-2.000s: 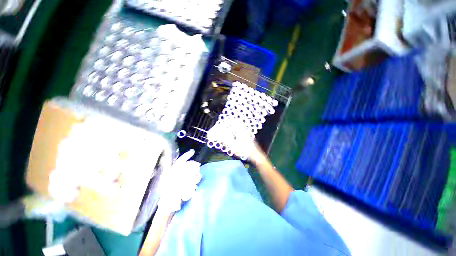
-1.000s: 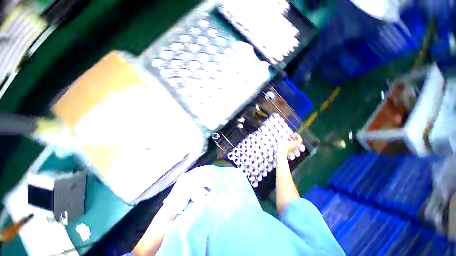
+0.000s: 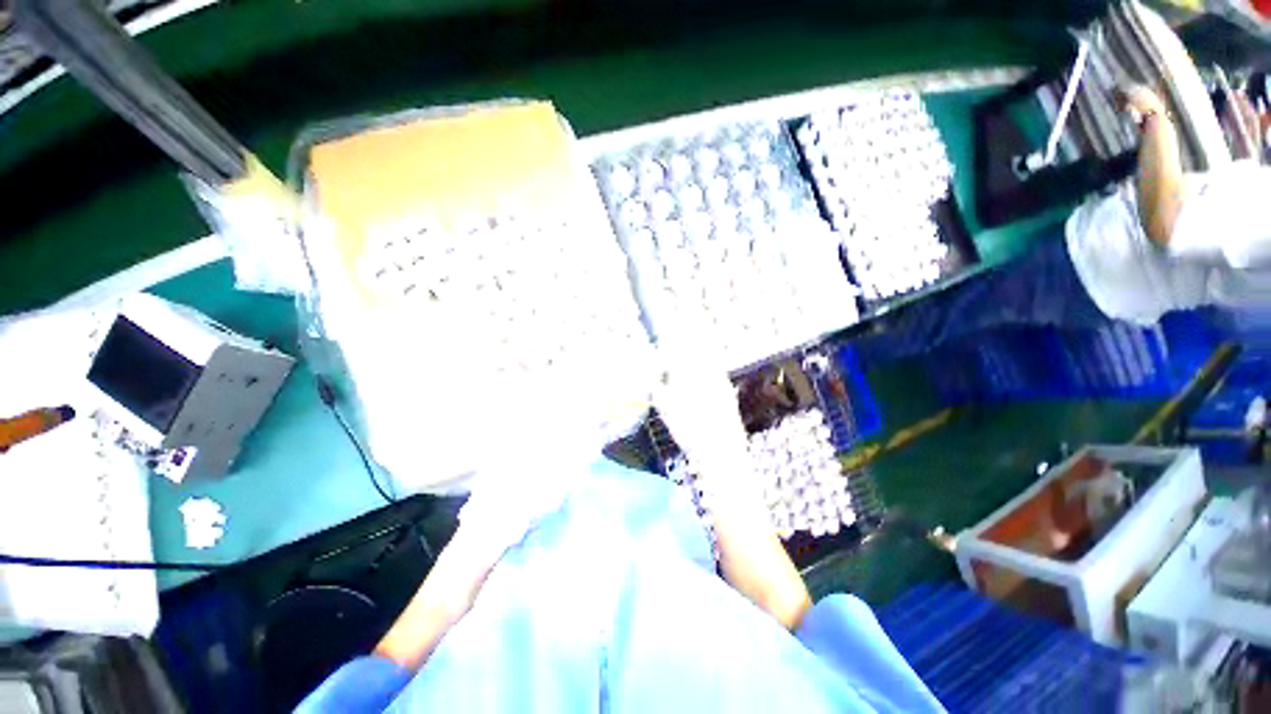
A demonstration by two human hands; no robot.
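Note:
A lined box (image 3: 439,156) with tan cardboard stands in front of me, covered with many white round parts (image 3: 481,286). My left hand (image 3: 537,453) is at its near edge, washed out in white glare. My right hand (image 3: 697,405) is at the box's near right corner, also washed out. The fingers of both hands cannot be made out, nor whether they hold anything. White parts (image 3: 804,481) stand in rows on the lower right tray, partly behind my right forearm. A clear blister tray (image 3: 704,209) with white parts lies right of the box.
A second black tray (image 3: 959,237) with packed white parts lies beyond the blister tray. A grey meter (image 3: 188,384), a white scalloped piece (image 3: 201,522) and an orange-handled tool (image 3: 31,426) are at left. Another person's arm (image 3: 1157,168) is at upper right. A white bin (image 3: 1080,537) stands lower right.
My right hand has moved from the lower right tray to the box's near edge. My left hand has moved up to the box. The view has turned, showing more bench and another person.

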